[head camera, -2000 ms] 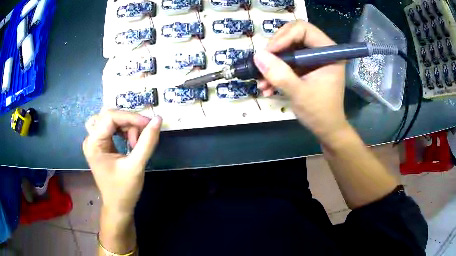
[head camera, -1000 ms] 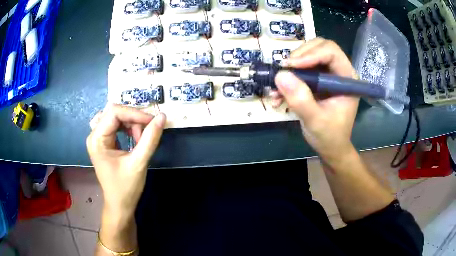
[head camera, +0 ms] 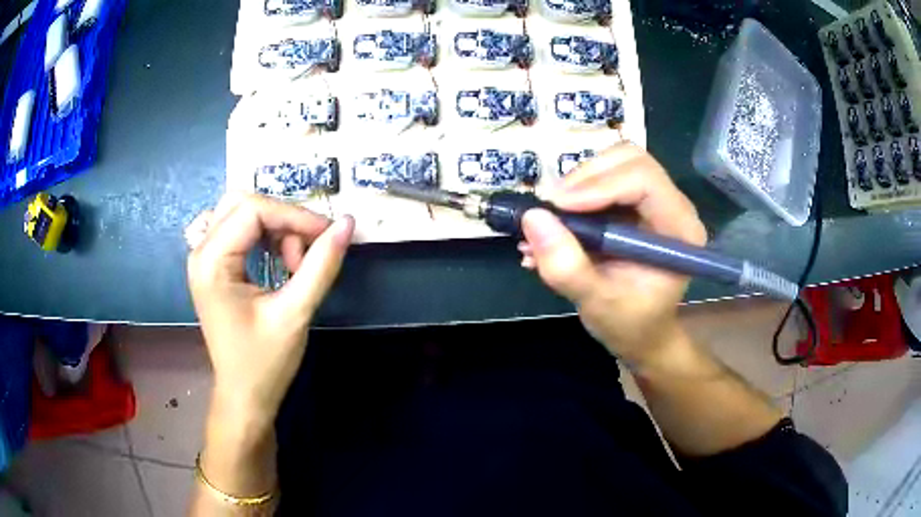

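The cream fixture plate [head camera: 444,224] lies at the top centre with rows of small black-and-silver circuit assemblies [head camera: 396,170]. My right hand [head camera: 626,252] holds the soldering iron [head camera: 646,244] like a pen. Its tip points left, over the lower edge of the second assembly in the front row; contact cannot be told. My left hand [head camera: 268,273] is at the plate's front left corner, thumb and forefinger pinched together. Whether a thin wire is between the fingertips cannot be told. Thin reddish leads show beside some assemblies.
A clear tub [head camera: 757,121] with silvery bits stands at right, with a second tray [head camera: 871,106] of dark parts beyond it. A blue tray [head camera: 86,111] with white oblongs and a yellow-and-black item [head camera: 48,222] are at left. The iron's black cord [head camera: 811,273] hangs over the bench edge.
The iron has moved down from the second row towards the front row, its rear end now lower. The left hand keeps its pinch. The whole view has shifted slightly.
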